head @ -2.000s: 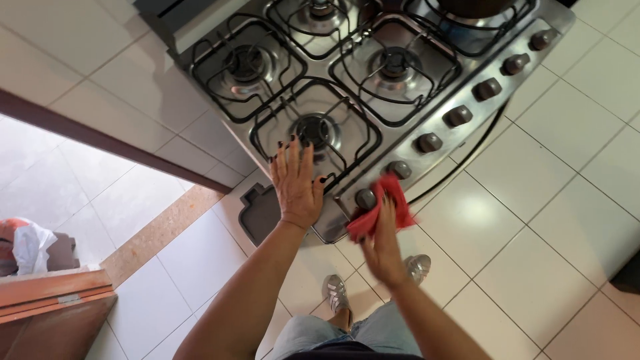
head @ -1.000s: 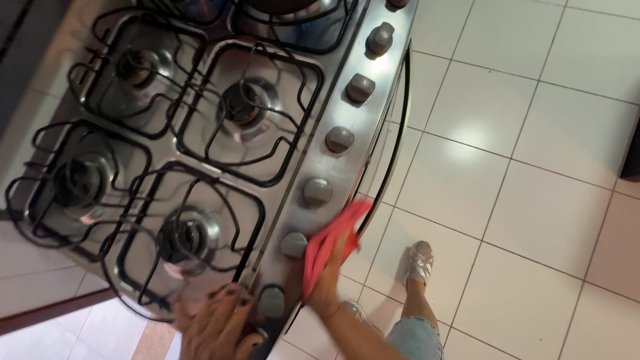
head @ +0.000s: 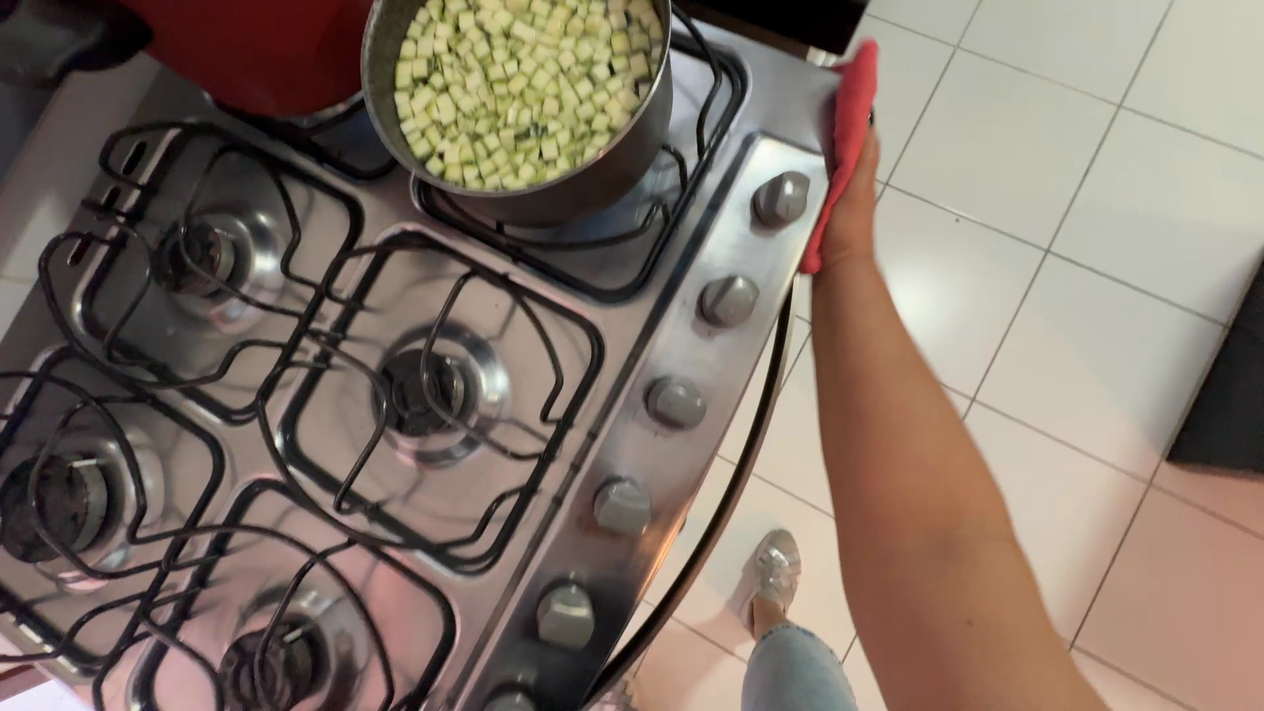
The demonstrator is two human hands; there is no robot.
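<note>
My right hand (head: 853, 212) presses a red cloth (head: 851, 148) against the front edge of the stainless steel gas stove, beside the end of its control panel (head: 681, 341). The closest control knob (head: 782, 198) is just left of the cloth. My left hand is out of the frame. A dark pot (head: 592, 188) of diced pale green vegetable (head: 523, 89) sits on the burner grate near that corner.
A red pot (head: 257, 54) with a black handle (head: 74, 35) stands at the top left. Black wire grates (head: 444, 395) cover the other burners. The oven door handle (head: 736, 484) curves along the stove's front, above the tiled floor (head: 997, 286).
My right hand has moved along the panel to its far end with the red cloth. My left hand, earlier on the near part of the stove, has left the view. The view has shifted strongly.
</note>
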